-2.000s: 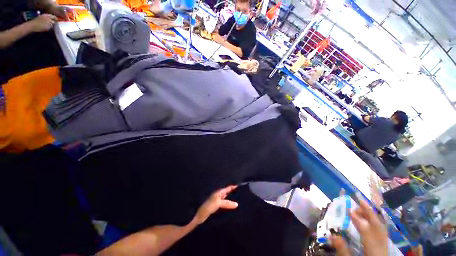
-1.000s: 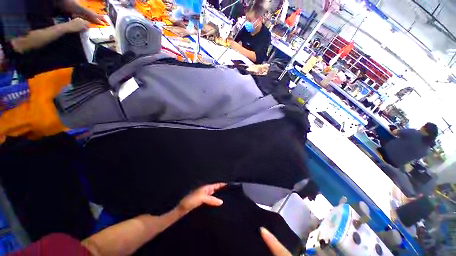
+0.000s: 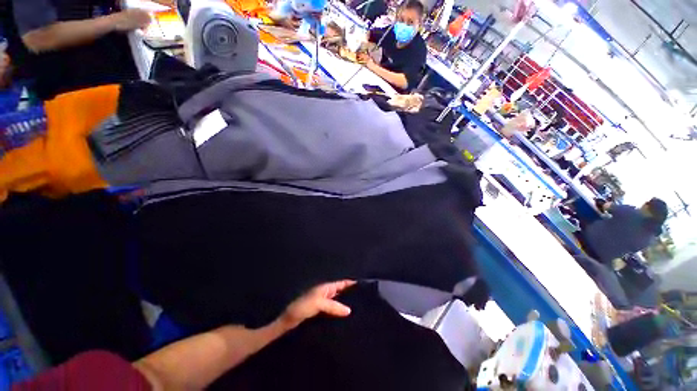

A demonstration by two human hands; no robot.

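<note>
My left hand (image 3: 319, 300) lies flat on black cloth at the lower middle, thumb and fingers apart, fingertips at the edge between two black layers. The near black panel (image 3: 344, 351) spreads below the hand toward the machine. The stack of black panels (image 3: 306, 237) lies just beyond it. The white overlock machine (image 3: 527, 355) with blue trim stands at the lower right, cut off by the frame's bottom. Its needle area cannot be made out. My right hand is not in view.
Grey panels (image 3: 298, 141) with a white ticket (image 3: 209, 127) lie behind the black stack. Orange fabric (image 3: 76, 141) hangs at the left. A grey machine (image 3: 223, 40) stands behind. A masked person (image 3: 401, 57) sits at the back, another person (image 3: 627, 229) at the right. A forearm (image 3: 80, 30) shows upper left.
My right hand was over the machine, then only a finger showed at the bottom; now it is out of view. My left hand stays on the black cloth. The camera view has shifted.
</note>
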